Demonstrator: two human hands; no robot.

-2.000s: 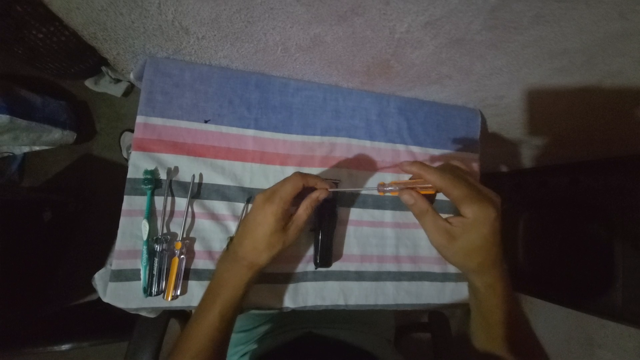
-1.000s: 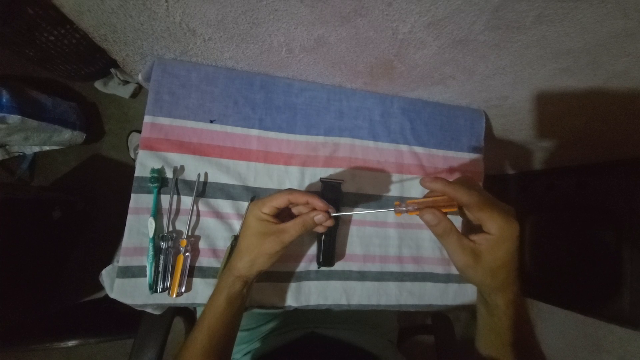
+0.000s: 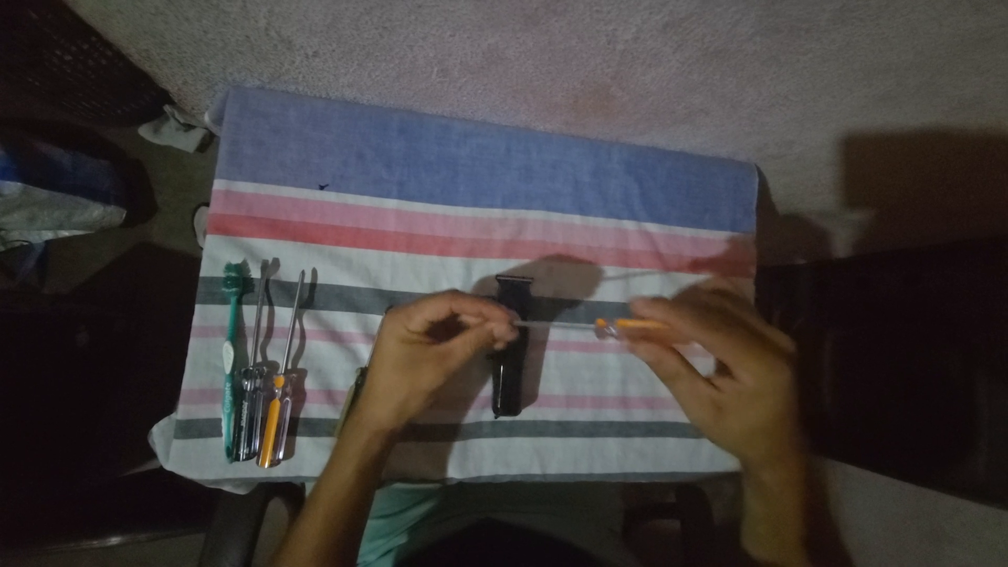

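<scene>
My right hand [image 3: 709, 362] grips the orange and clear handle of a screwdriver [image 3: 630, 324], its shaft pointing left. The fingertips of my left hand [image 3: 433, 346] are pinched at the far end of that shaft; whether they also hold something small cannot be seen. Beneath them a black hair trimmer [image 3: 510, 386] lies on the striped cloth, blade end away from me, partly covered by the left fingers. Left of my hands lie a green toothbrush [image 3: 229, 370], a screwdriver with a dark and clear handle [image 3: 250, 409] and another with an orange and clear handle [image 3: 272, 425].
A striped cloth [image 3: 472, 181] covers the work surface, beside a rough pale wall [image 3: 551, 71]. Partly hidden by my left wrist is an unclear object [image 3: 352, 398]. A dark basket [image 3: 87, 63] and a blue and white bag [image 3: 59, 193] are at the left.
My left hand has moved off the trimmer's blade end, which it covered two seconds ago. Both hands have shifted slightly toward me, still at the screwdriver.
</scene>
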